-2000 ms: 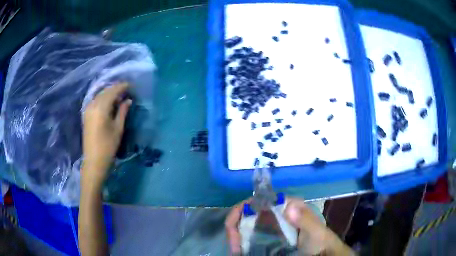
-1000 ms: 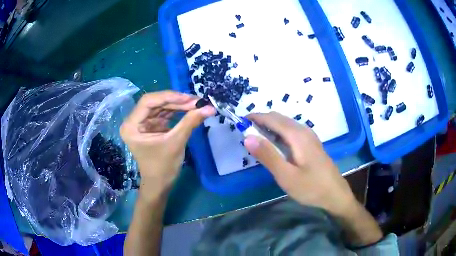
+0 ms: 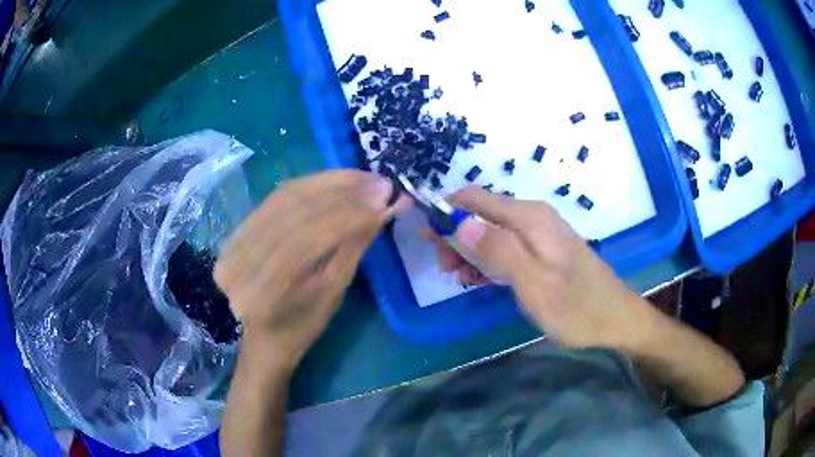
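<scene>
My left hand [image 3: 304, 250] pinches a small black moulded part [image 3: 390, 185] at its fingertips, over the near left edge of the left tray [image 3: 429, 326]. The part is mostly hidden by the fingers. My right hand [image 3: 536, 259] holds the side cutters [image 3: 435, 207], with the metal jaws at the part. Whether the jaws are closed cannot be told. A heap of small black parts [image 3: 407, 120] lies in the left tray just beyond the jaws, with single pieces scattered to its right.
The right tray [image 3: 746, 254] holds larger black parts [image 3: 715, 112]. A clear plastic bag [image 3: 89, 268] with black clusters [image 3: 201, 290] lies open on the green bench [image 3: 223, 98] at left. A brown box [image 3: 760, 312] stands below the right tray.
My left hand first reached into the bag, then came to the left tray with a black part. The cutters rose from the bench edge to meet it. The left hand has since turned, covering the part more.
</scene>
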